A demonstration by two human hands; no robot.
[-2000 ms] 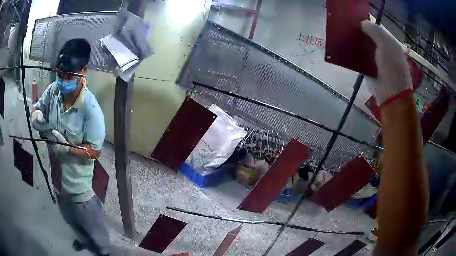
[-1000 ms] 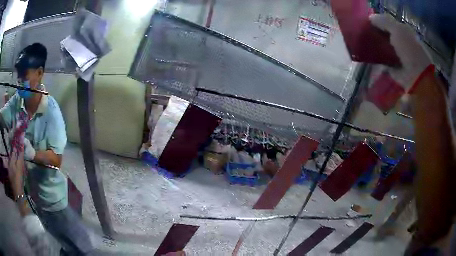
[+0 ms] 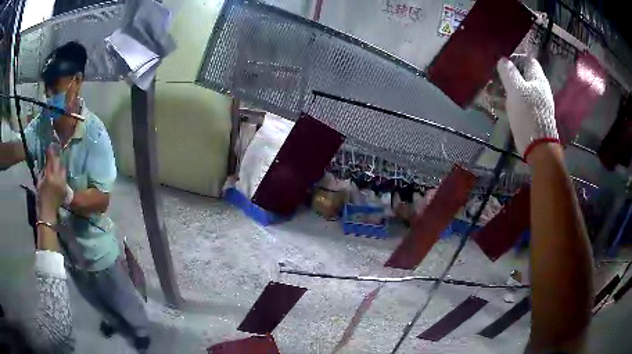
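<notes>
A dark red panel (image 3: 483,52) hangs tilted at the upper right, small holes near its corners. My right hand (image 3: 530,104), in a white knitted glove with a red wrist band, is raised beside the panel's lower right edge. Its fingers point up and look apart, with no panel gripped between them; whether the fingertips touch the edge is unclear. A dark rack upright (image 3: 478,214) runs down behind the hand. My left hand is not in view. A red panel (image 3: 242,344) is cut off by the bottom edge.
More red panels (image 3: 298,164) hang from dark crossbars (image 3: 409,128) ahead. A masked person (image 3: 86,166) stands at left; another arm (image 3: 50,207) rises there, its owner unclear. A steel post (image 3: 151,200) with papers (image 3: 142,45) stands between. Blue crates (image 3: 365,220) and mesh panels (image 3: 270,66) are behind.
My right hand has moved down and slightly left, off the panel's face to its lower edge. The panel has swung into fuller view. The camera view has shifted.
</notes>
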